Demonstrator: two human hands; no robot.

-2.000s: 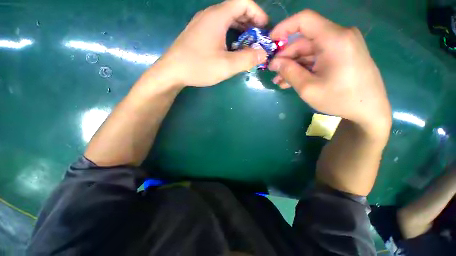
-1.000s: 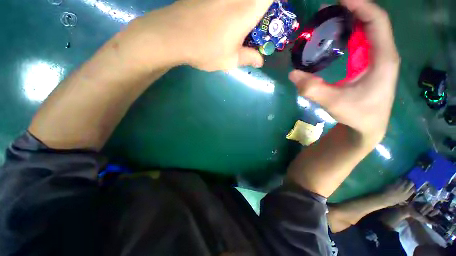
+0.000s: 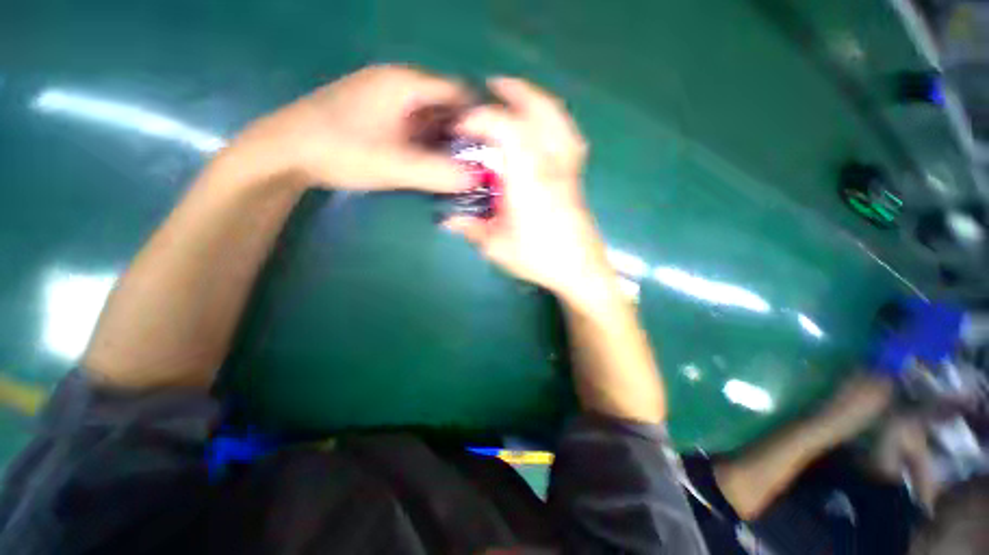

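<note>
My left hand (image 3: 374,130) and my right hand (image 3: 531,179) are close together above the green bench, both blurred. Between them is a dark round unit (image 3: 475,197) with a red glow and a few white glints. My right hand's fingers wrap round it from the right. My left hand's thumb and fingers reach it from the left and curl round a dark part at its upper side. The fingers hide most of the unit, so I cannot tell whether board and housing are together or apart.
The green bench (image 3: 434,336) reflects ceiling lights. A dark unit with a green glow (image 3: 870,195) stands at the far right. A blue bin (image 3: 922,334) is at the right, near another person's arm (image 3: 792,447). A metal-edged line runs along the upper right.
Both hands have come together and shifted left in view. The blue board and the red-lit housing, apart a second ago, are now mostly hidden between the hands. The view has turned towards the right.
</note>
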